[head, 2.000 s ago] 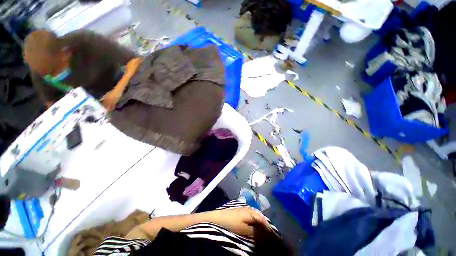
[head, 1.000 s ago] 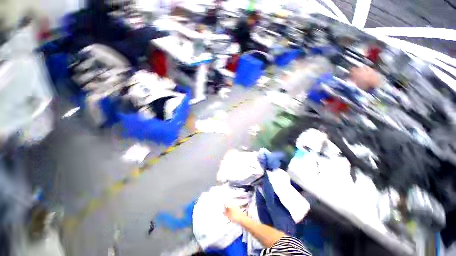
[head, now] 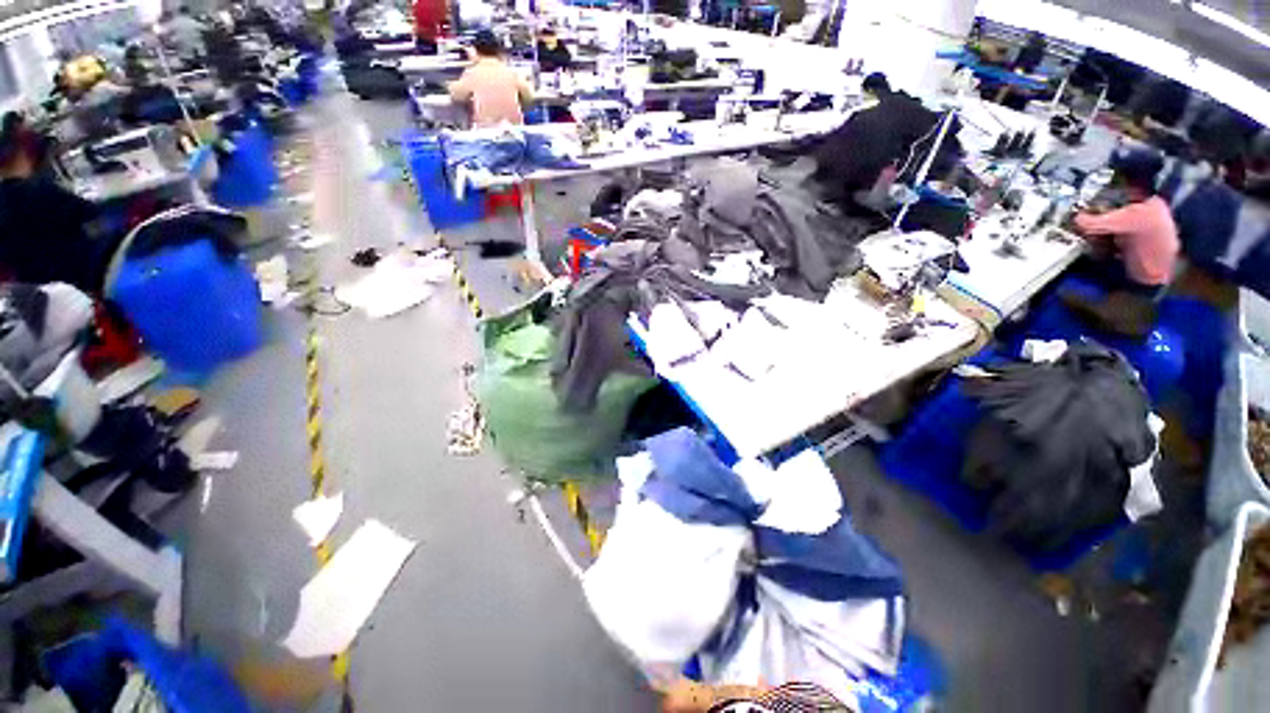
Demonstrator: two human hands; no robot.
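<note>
A heap of white and blue cloth pieces (head: 683,571) lies in front of me at the bottom centre, over a bright blue bin (head: 912,676) that shows at its lower right. My right hand (head: 703,695), below a black-and-white striped sleeve, is at the bottom edge against the lower side of the heap. It is small and cut off by the edge, so its fingers and any grip are hidden. My left hand is out of the picture.
A white sewing table (head: 780,376) with dark grey cloth (head: 655,286) stands ahead, beside a green sack (head: 550,418). A black cloth heap (head: 1065,439) is at the right. White scraps (head: 348,585) and yellow-black tape lie on the floor. Several people sit at machines.
The view has swung from the brown-cloth station to the aisle and tables. The white and blue heap is now at bottom centre, and my right hand shows lower, at the bottom edge.
</note>
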